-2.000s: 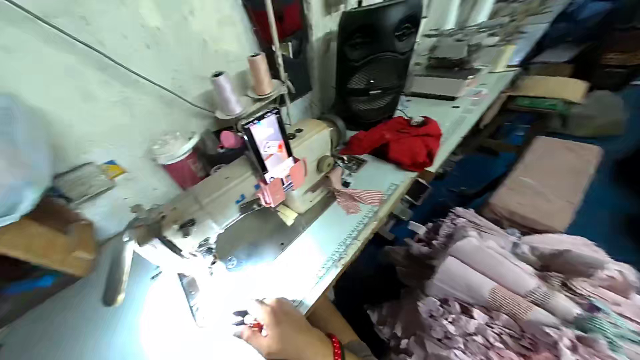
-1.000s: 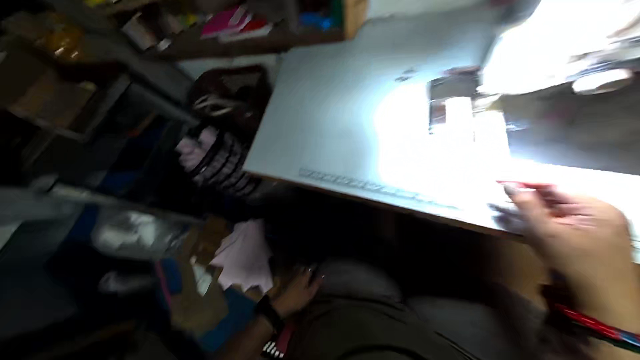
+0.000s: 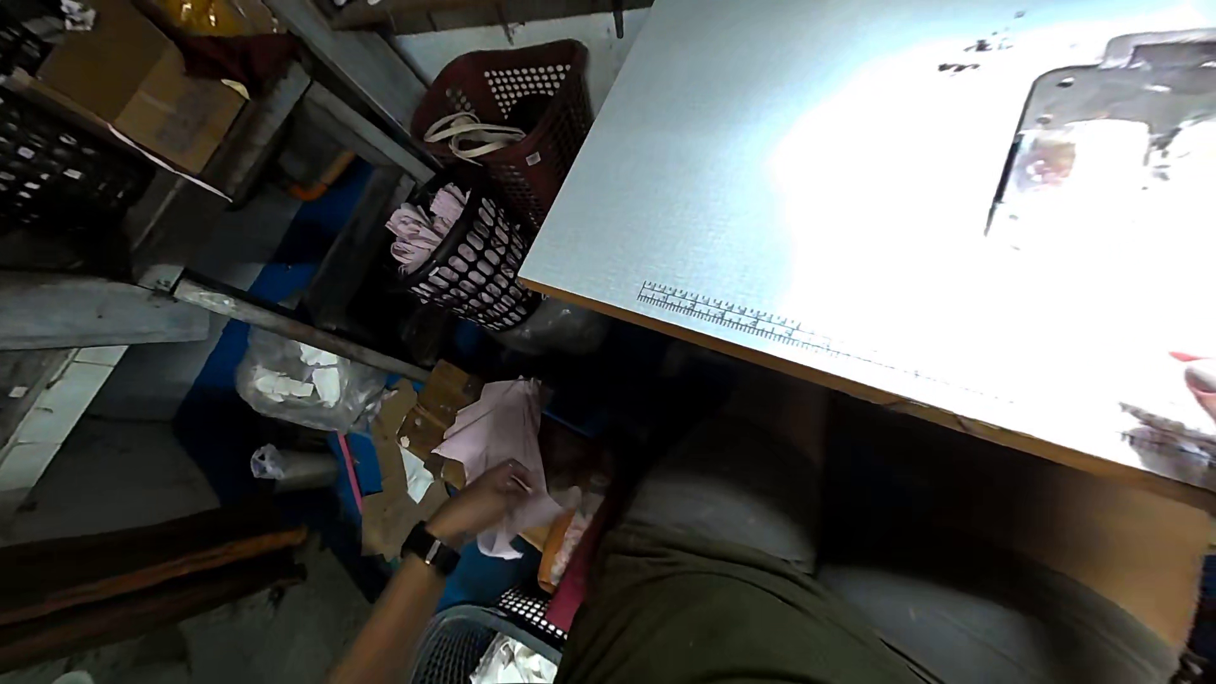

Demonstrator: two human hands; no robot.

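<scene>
Low beside the seat, my left hand, with a dark watch on the wrist, is on a light pink fabric piece, its fingers closed on the cloth. Of my right hand only a fingertip shows at the right edge, over the sewing table, close to a small red thing; its grip cannot be told. The metal bed plate of the sewing machine lies at the upper right, partly lost in the lamp's glare. A printed ruler scale runs along the table's front edge.
A black basket of pink cloth bundles and a maroon basket stand left of the table. Torn cardboard and a clear bag of scraps lie on the floor. A grey basket holds white cloth beside my leg.
The view has swung left and down. My left hand has moved from near my lap to the pink fabric piece and closed on it. My right hand is now almost out of view.
</scene>
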